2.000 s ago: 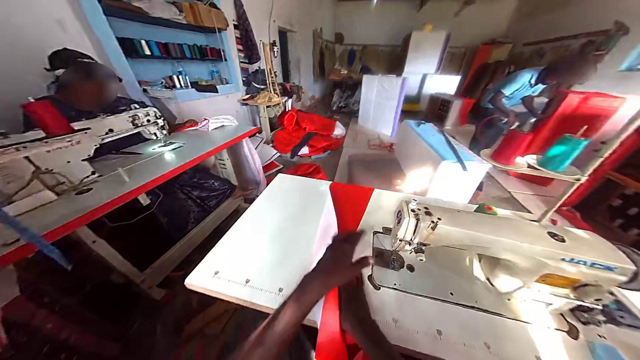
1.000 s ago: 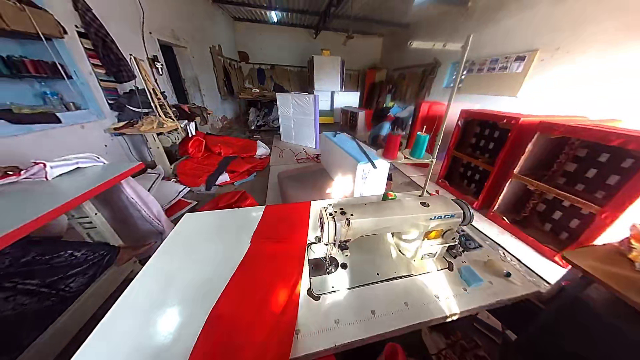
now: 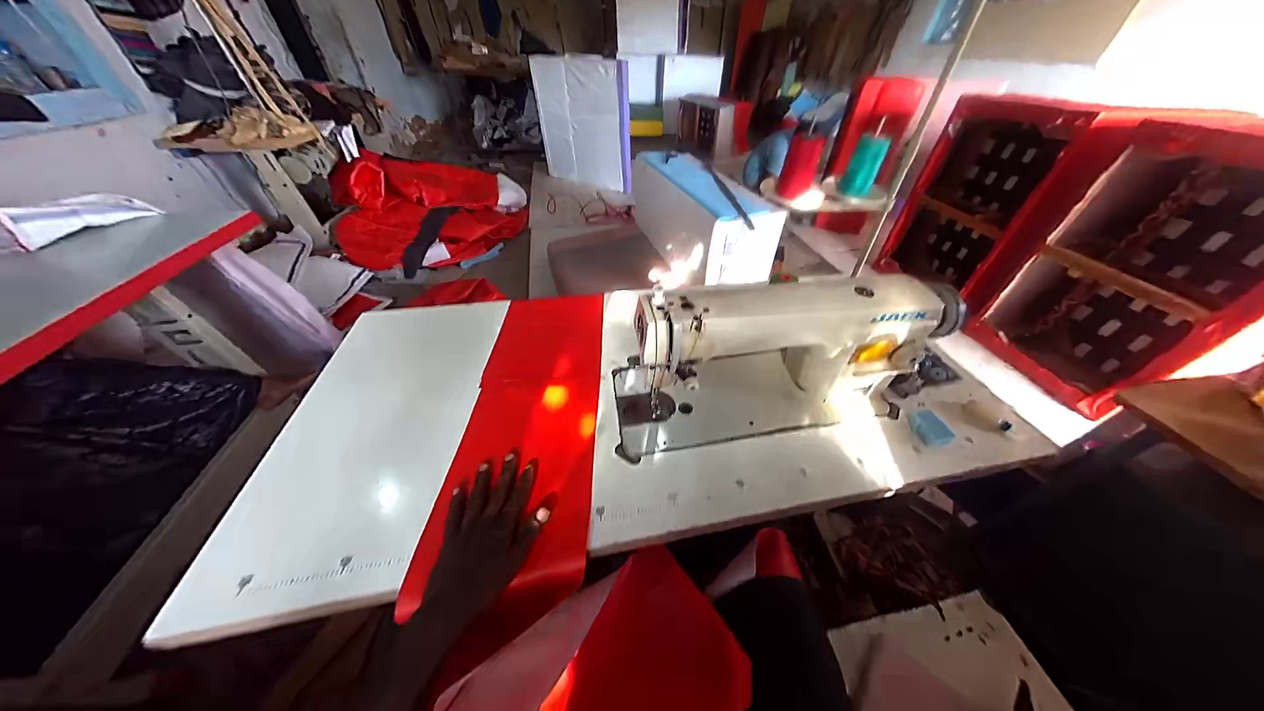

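My left hand lies palm down, fingers slightly apart, on a strip of red sheet material near the table's front edge. The strip runs from the back edge to the front over the white sewing table, left of a Jack sewing machine. Its needle area stands to the right of the strip and no cloth shows beneath it. More red material, with a paler side, hangs at the lap below the table edge. My right hand is not in view.
Red and teal thread cones stand behind the machine. A small blue block lies at the table's right. Red-framed shelving stands at right, a red-edged table at left. Red material is heaped on the floor behind.
Two seconds ago both arms reached over the red strip; one second ago no hand was visible. Now my left hand rests on the strip, which covers more of the table than two seconds ago.
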